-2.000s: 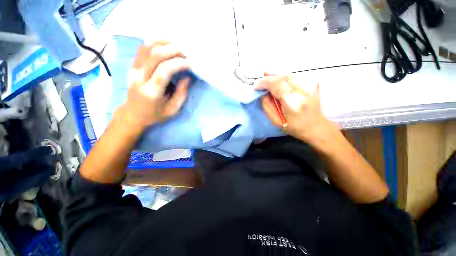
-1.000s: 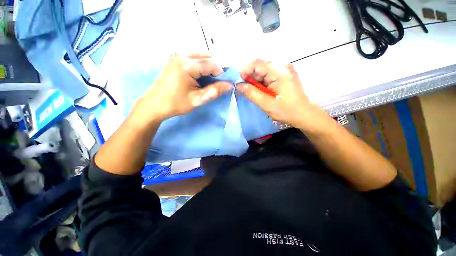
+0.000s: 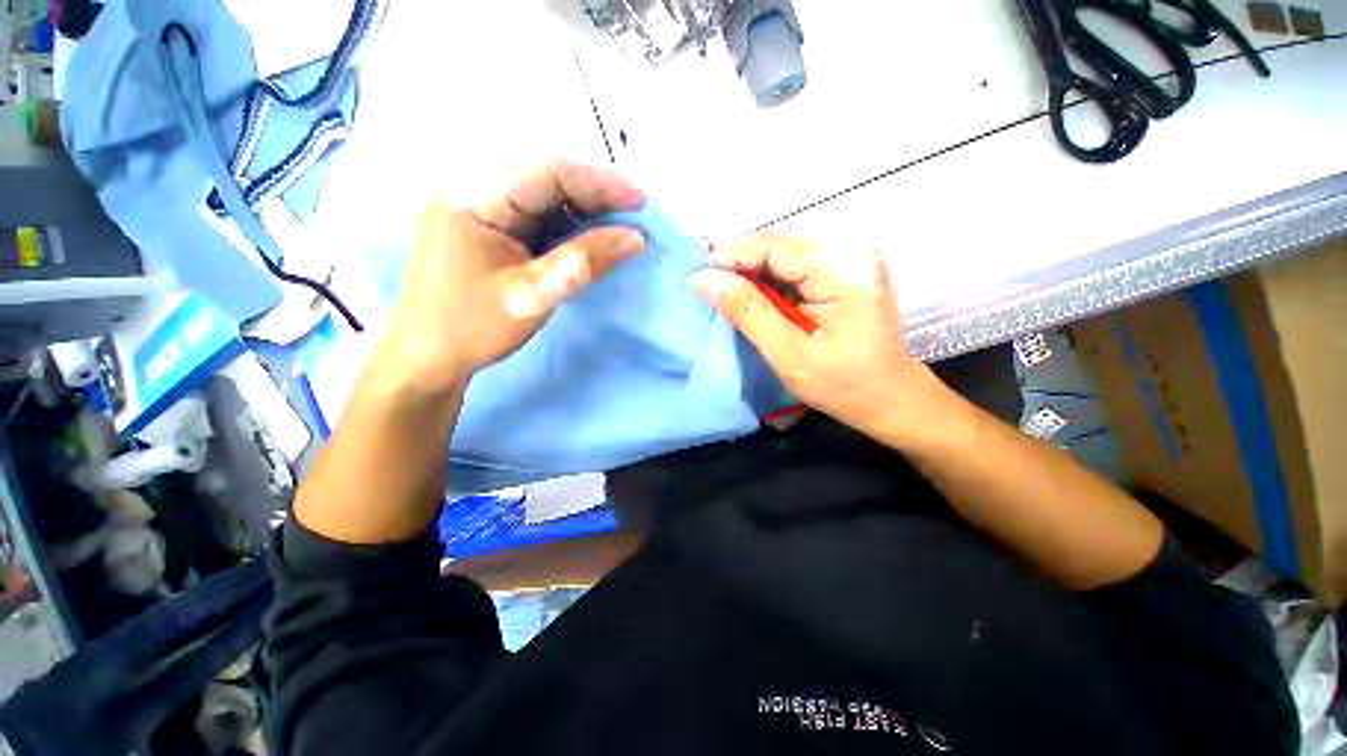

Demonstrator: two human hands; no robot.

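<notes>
A light blue fabric panel (image 3: pixel 591 369) lies over the front edge of the white machine table and hangs toward my lap, its upper edge raised between my hands. My left hand (image 3: pixel 525 273) is at the panel's upper edge, thumb and forefinger close to the cloth; whether they pinch it is hard to tell. My right hand (image 3: pixel 820 310) pinches the fabric's edge at its fingertips and also holds a red pen (image 3: pixel 787 304) across the fingers. The pen's tip is small and partly hidden by the fingers.
The white machine table (image 3: pixel 886 148) has a ruler-marked front edge. A grey cylindrical machine part (image 3: pixel 771 62) is at the top. Black-handled shears (image 3: pixel 1101 104) lie at the upper right. Blue garment parts with striped trim (image 3: pixel 163 133) lie at the left. A brown cardboard box (image 3: pixel 1182 399) is below right.
The hands brought the fabric edge together, and now my left hand has moved slightly left, away from my right. The view has shifted, with the shears appearing further left than at first.
</notes>
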